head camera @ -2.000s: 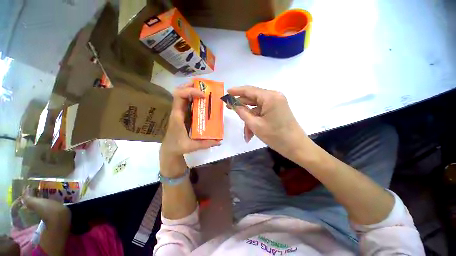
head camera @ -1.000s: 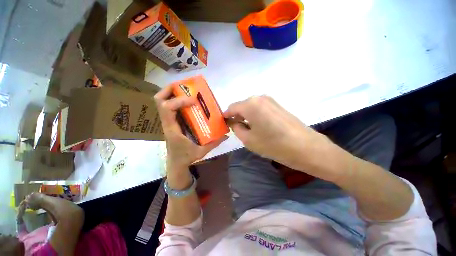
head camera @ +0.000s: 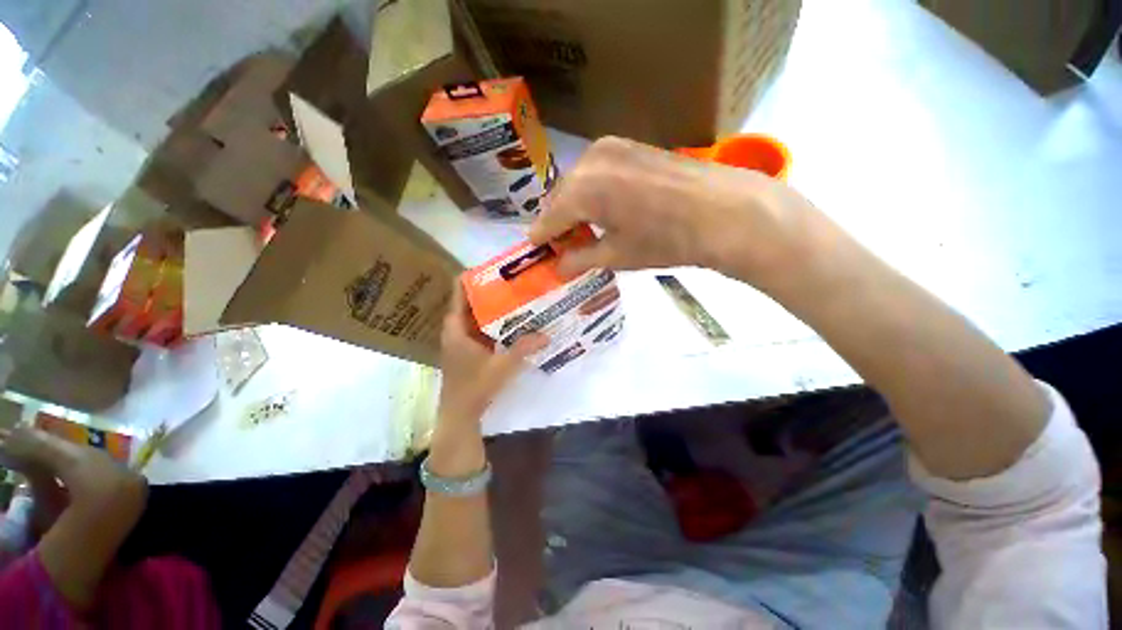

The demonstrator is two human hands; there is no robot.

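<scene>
An orange, black and white retail box (head camera: 560, 314) is between my hands at the table's front. My left hand (head camera: 474, 363) holds it from the left and below, thumb on its printed side. My right hand (head camera: 615, 215) is over its orange top, with the fingers at the top's far edge; the fingertips are partly hidden. A thin dark and silvery blade (head camera: 693, 309) lies on the white table right of the box. A second retail box (head camera: 492, 145) stands upright behind.
A brown inner carton (head camera: 359, 286) with open flaps is at the left. A large carton (head camera: 640, 68) stands behind. An orange tape dispenser (head camera: 753, 155) is partly hidden by my right arm. A neighbour's hands (head camera: 74, 474) are at the lower left.
My right hand has let go of the blade, which now lies on the table, and has moved onto the box top. The held box has turned, showing its printed side. The view has shifted.
</scene>
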